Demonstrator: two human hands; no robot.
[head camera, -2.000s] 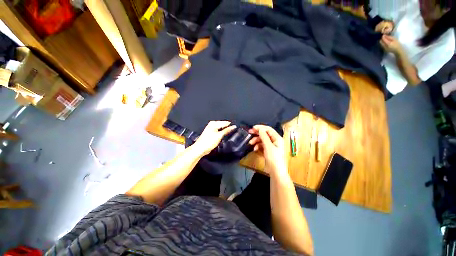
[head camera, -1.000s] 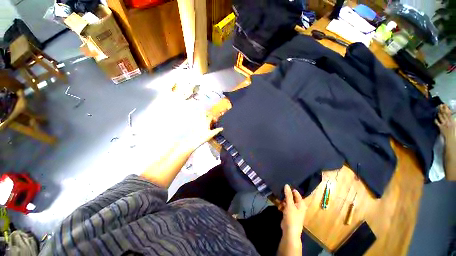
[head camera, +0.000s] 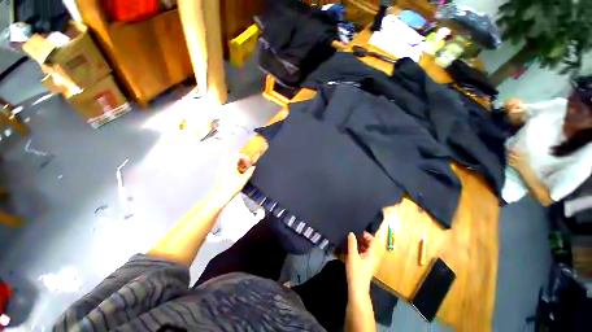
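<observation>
A dark garment (head camera: 324, 162) lies spread over the wooden table, its near edge showing a band with white dashes (head camera: 289, 219). My left hand (head camera: 237, 176) is at the left end of that band, fingertips closed on the cloth edge. My right hand (head camera: 360, 249) is at the right end, thumb and fingers pinching the garment's near corner. The band runs between the two hands along the table's front edge. Part of the fingertips is blurred.
Green snips (head camera: 391, 238), a thin yellow tool (head camera: 422, 251) and a black smartphone (head camera: 433, 289) lie right of the garment. A person in white (head camera: 548, 146) handles dark cloth at the right. Papers (head camera: 397, 37) are at the back. A cardboard box (head camera: 84, 71) stands on the floor left.
The bunched edge between my close hands was spread out into a straight band, my hands moving apart to its ends. The view has swung left and then partly back.
</observation>
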